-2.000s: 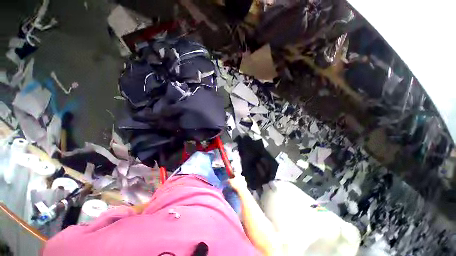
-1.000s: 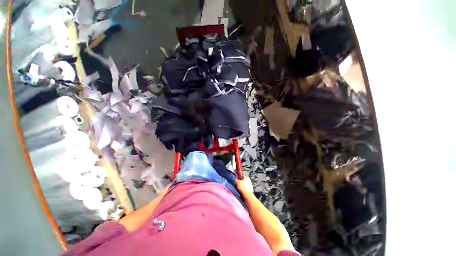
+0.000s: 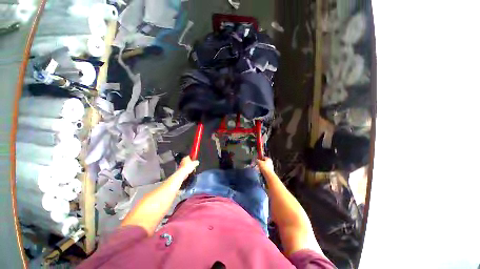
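Observation:
The red hand truck (image 3: 198, 141) stands in front of me, tilted towards me, its small dark red toe plate at the far end. Dark cut-piece bundles (image 3: 227, 94) with some pale edges lie on its frame. My left hand (image 3: 189, 164) is closed round the end of the left handle. My right hand (image 3: 265, 165) is closed round the end of the right handle. The black grips are mostly hidden by my hands. The wheels cannot be made out.
White-ended fabric rolls (image 3: 73, 147) lie under the table on the left, behind a wooden rail (image 3: 90, 184). Pale offcuts (image 3: 141, 157) cover the floor beside them. On the right are more rolls (image 3: 345, 68), a rail and dark plastic-wrapped heaps (image 3: 337, 215). Grey floor shows beyond the toe plate.
The view has swung round, and the truck now points straight up the aisle. Both arms reach further forward, with the truck further from my body. Both hands now show on the handles.

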